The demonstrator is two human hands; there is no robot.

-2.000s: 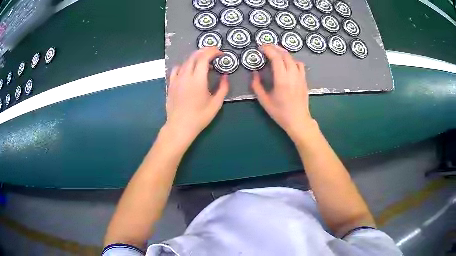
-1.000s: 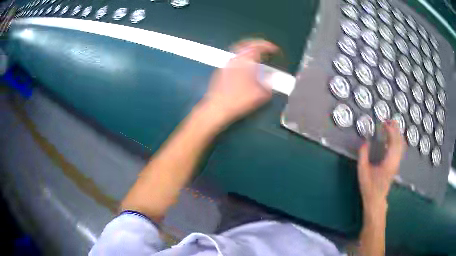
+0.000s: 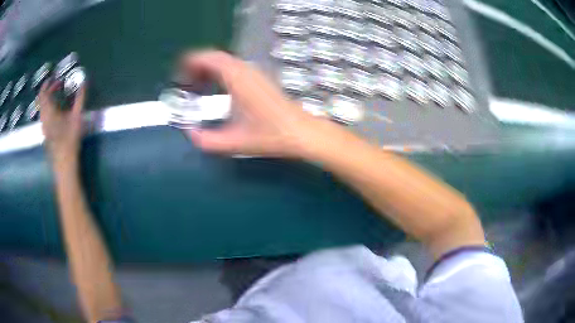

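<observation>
Blur softens the view. My left hand is at the far left, its fingertips around or against a silver-and-black speaker driver on the conveyor belt; whether it grips the driver is unclear. My right hand reaches left across the belt's white line, thumb and fingers wide apart. Another driver is just beyond the opening of that hand, and no grip on it shows. The grey loading board lies right of centre with rows of drivers, its near row partly hidden behind my right hand.
More drivers stand in slanting rows at the far left of the green conveyor belt. The belt's smooth front edge runs across in front of my body. Grey floor shows below it.
The view has swung back left. My left hand has moved to the drivers at the far left. My right hand has left the board's front row and reached left over the belt.
</observation>
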